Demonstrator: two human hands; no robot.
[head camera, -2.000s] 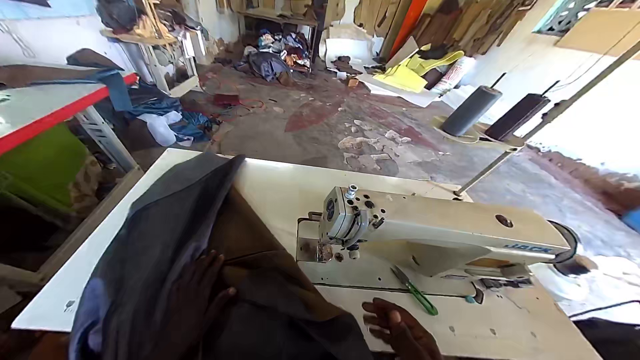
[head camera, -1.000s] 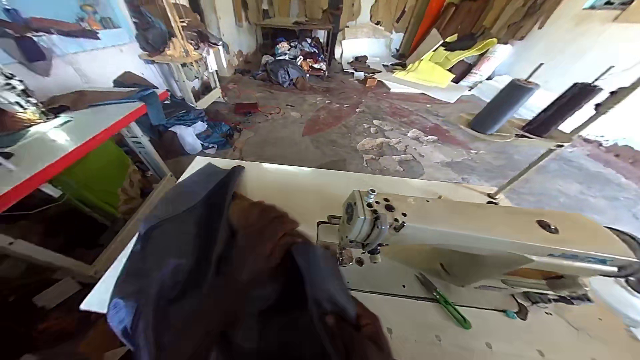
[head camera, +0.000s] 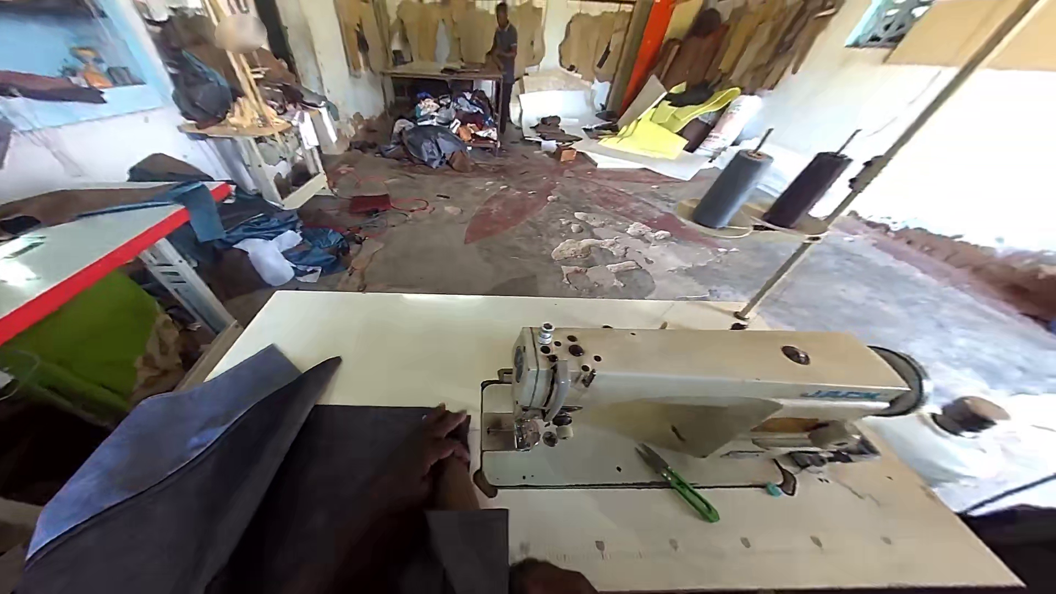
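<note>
Dark grey fabric (head camera: 330, 487) lies over the left of the sewing table, with a bluish-grey folded part (head camera: 177, 429) at its left. My left hand (head camera: 425, 441) rests at the fabric's right edge, its fingers bent. Close against it is my right hand (head camera: 452, 464); a loose grey flap (head camera: 474, 549) partly covers that forearm. The hands overlap, so their grip is unclear. Right of them stands a white Jack sewing machine (head camera: 701, 371). Green-handled thread snips (head camera: 681, 487) lie on its bed, blades towards the needle area.
Two dark thread cones (head camera: 733, 188) stand on a holder behind the machine. A red-edged table (head camera: 99, 256) is at the left, with cloth heaps on the floor beside it. At the back, a person (head camera: 505, 62) stands by a table. A small teal object (head camera: 773, 489) lies near the machine bed's right end.
The bunched fabric now lies spread flatter on the table. My right hand, beside the snips two seconds ago, has moved left onto the fabric, next to my left hand.
</note>
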